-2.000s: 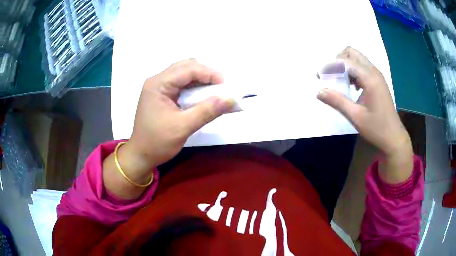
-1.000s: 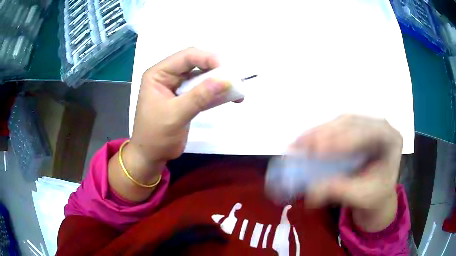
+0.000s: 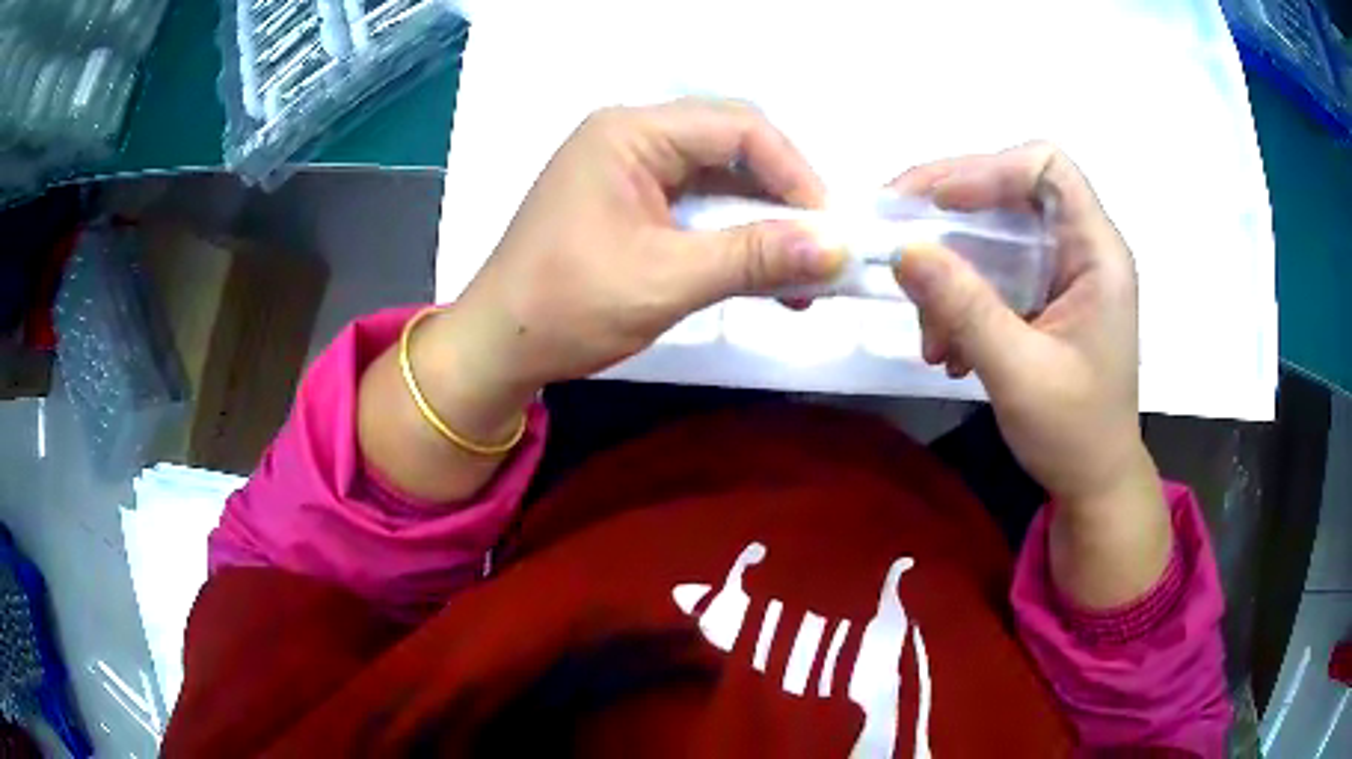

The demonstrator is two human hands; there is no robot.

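My left hand holds a white housing between thumb and fingers. My right hand holds a clear cover, a see-through box-like sleeve. The two parts meet end to end between my thumbs, with the cover's open end at the housing's tip. A short dark pin shows at the join; how far the cover reaches over it is hard to tell. Both hands are over the near part of the large white sheet.
A clear insert tray with rows of thin parts lies at the upper left. Blurred clear trays are at the far left. A blue tray is at the upper right. Below the bench at left are a cardboard box and white sheets.
My right hand, blurred low on the right a second ago, has moved up to my left hand with the clear cover. The cover now meets the housing. The whole view has shifted slightly.
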